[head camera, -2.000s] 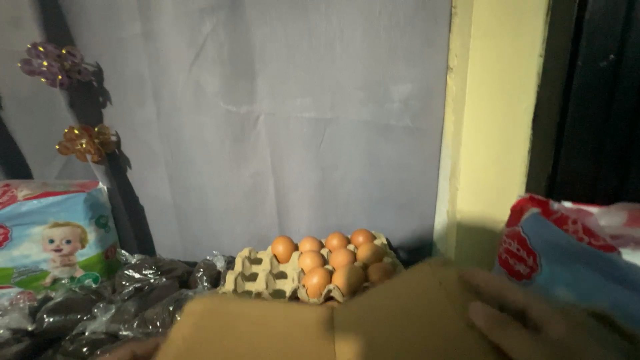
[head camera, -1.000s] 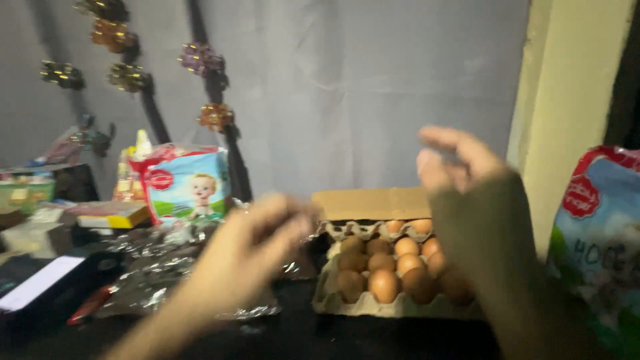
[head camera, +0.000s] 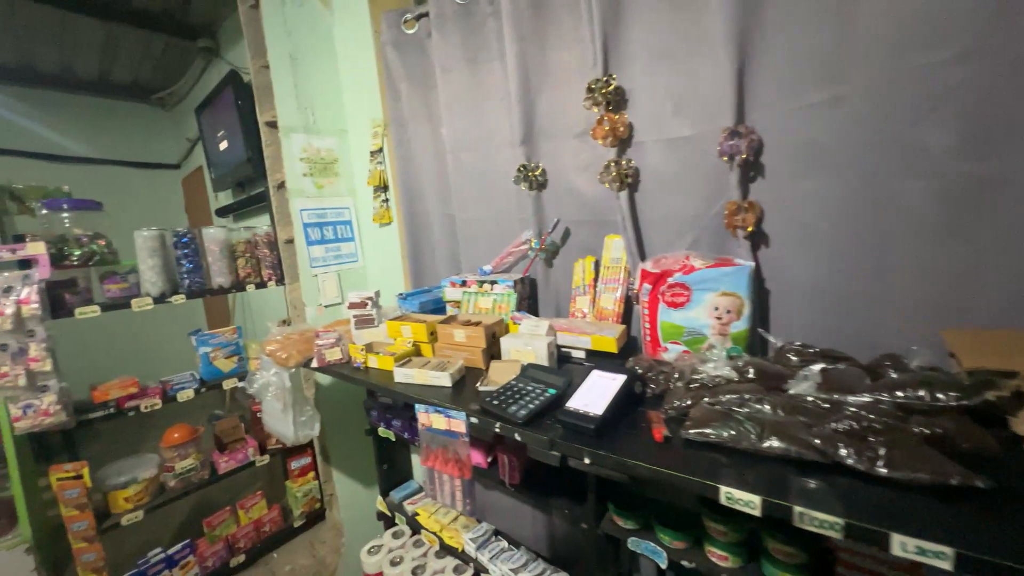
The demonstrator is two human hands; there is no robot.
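Observation:
Neither of my hands shows in the head view now. Clear plastic bags with dark brown contents (head camera: 800, 408) lie spread over the right part of the black counter (head camera: 720, 472). Behind them stands a diaper pack (head camera: 696, 308) with a baby pictured on it. At the right edge part of a brown cardboard piece (head camera: 980, 348) is visible. A black calculator (head camera: 526, 393) lies beside a dark device with a lit screen (head camera: 596, 392). Small cartons (head camera: 468, 330) are stacked behind the calculator.
Shelves with packaged goods (head camera: 184, 384) stand at the left, below a wall-mounted screen (head camera: 230, 132). Plastic bags (head camera: 284, 400) hang at the counter's left end. Paper rolls (head camera: 408, 552) and green tubs (head camera: 724, 532) sit under the counter. A grey curtain (head camera: 880, 160) hangs behind.
The view has swung far to the left. Both hands, seen raised near the egg tray one second ago, are out of frame, and so are the eggs.

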